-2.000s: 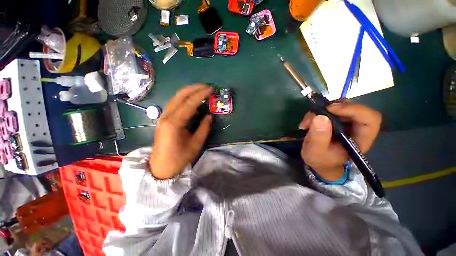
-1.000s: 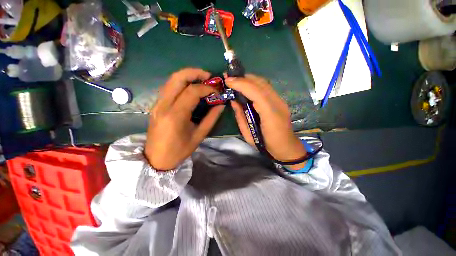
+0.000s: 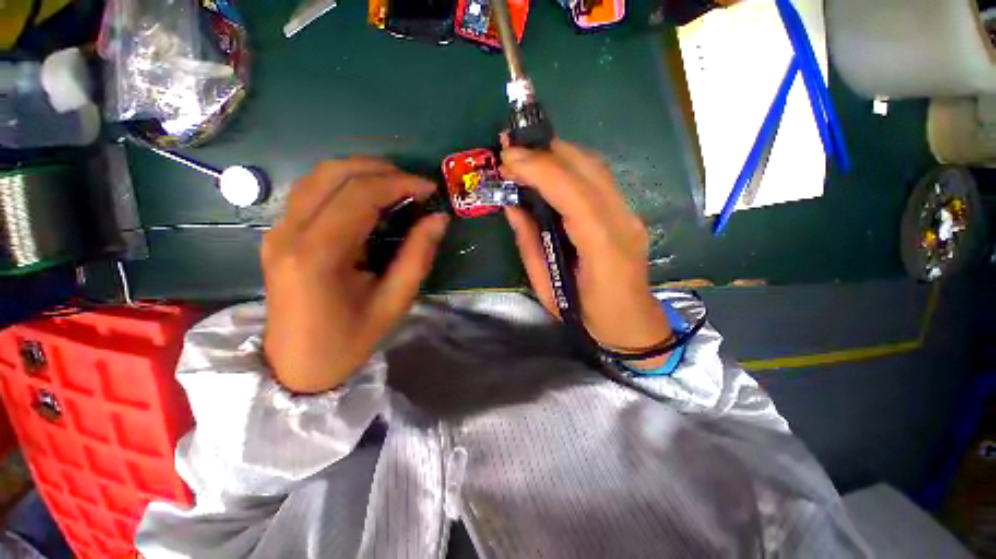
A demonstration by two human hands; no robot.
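A red watch housing [image 3: 459, 203] with yellow inside lies on the green mat between my hands. A small circuit board [image 3: 498, 193] sits at its right edge, by my right fingertips. My right hand [image 3: 595, 235] grips the black soldering iron [image 3: 555, 257]; its metal barrel points up and away, past the housing, and its tip overlaps another red housing at the top edge. My left hand [image 3: 339, 262] is left of the housing, thumb and fingers closed around dark tweezers [image 3: 395, 227], whose tips are near the housing's left side. The fingers partly hide the tweezers.
More red housings [image 3: 494, 24] and a black display module [image 3: 418, 18] are at the top edge. Left are a clear bag [image 3: 164, 71], a white disc on a stem [image 3: 241, 186] and a solder spool [image 3: 33, 218]. Right are paper [image 3: 730, 93] with blue sticks and a parts dish [image 3: 941, 229].
My right hand has brought the iron in from the right to the housing. My left hand has most recently drawn back left from the housing with the tweezers. The view has also shifted.
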